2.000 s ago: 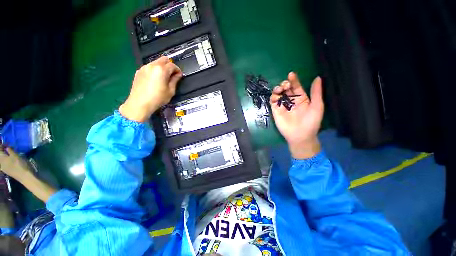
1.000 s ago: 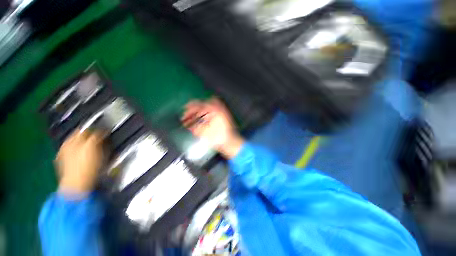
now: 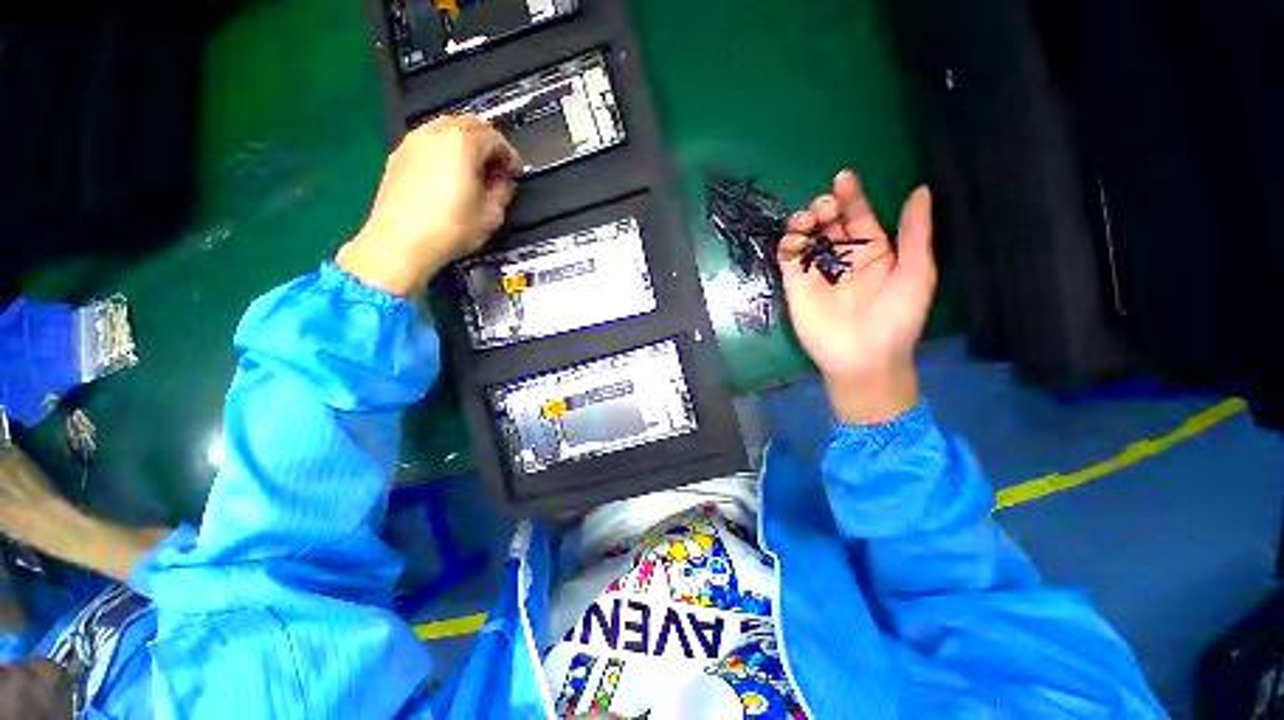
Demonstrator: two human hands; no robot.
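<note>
A black foam tray (image 3: 563,207) lies in front of me with phone frames in a row of slots. My left hand (image 3: 448,190) is over the left part of the second phone frame (image 3: 570,124) from the top, fingertips pinched at its lower edge. Whether a part is between them is hidden. My right hand (image 3: 862,288) is palm up, right of the tray, fingers partly curled, with several small black parts (image 3: 828,258) lying loose in it. The two lower phone frames (image 3: 606,288) show bright insides and orange tabs.
A pile of small black parts (image 3: 744,218) lies on the green surface (image 3: 789,85) between the tray and my right hand. At the left are a blue bag or bin (image 3: 40,355), pale parts (image 3: 107,335) and another person's forearm (image 3: 71,513). Dark blocks stand at the right.
The view swung to the right, blurred, and came back. Compared with the first frame, the tray sits slightly higher in view. My hands keep nearly the same poses, left over the second frame, right holding parts.
</note>
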